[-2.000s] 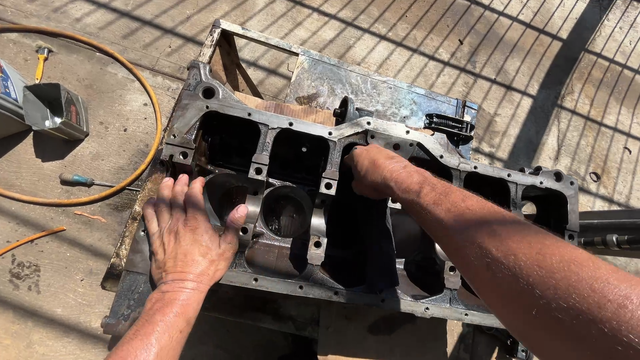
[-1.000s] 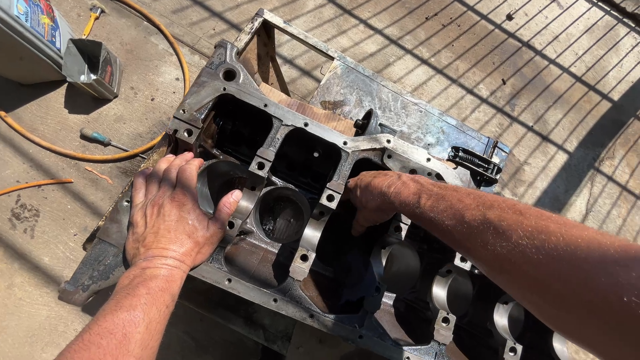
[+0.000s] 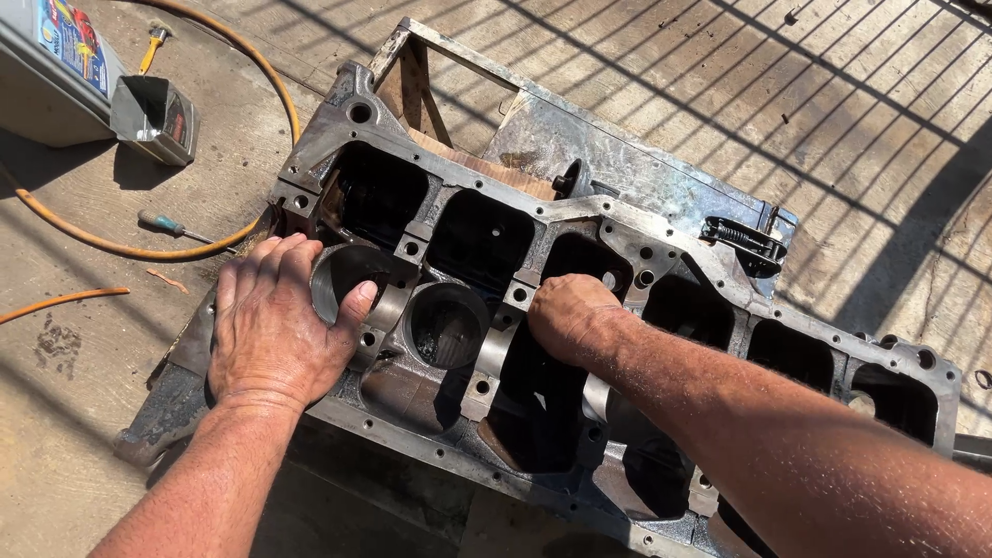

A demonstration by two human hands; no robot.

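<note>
A cast-iron engine block (image 3: 480,364) lies with its crankcase side up, showing bearing saddles and cylinder bores. My left hand (image 3: 283,322) rests flat at its left end, fingers spread a little and thumb by the rim of the first bore (image 3: 341,275); it grips nothing. Further right, past the second bore (image 3: 447,325), my right hand (image 3: 573,314) reaches down into the dark middle bay. Its fingers are curled and partly hidden inside, so whether it holds anything cannot be told.
Under the block is a stand with a metal sheet (image 3: 589,147); a spring-loaded part (image 3: 745,244) lies on it. On the concrete at left are a plastic container (image 3: 54,85), a cut-open can (image 3: 159,124), a paintbrush (image 3: 153,50), an orange hose (image 3: 85,236) and a screwdriver (image 3: 167,225).
The view has shifted and turned somewhat. My left hand stays on the left end of the block, and my right hand remains in the middle bay.
</note>
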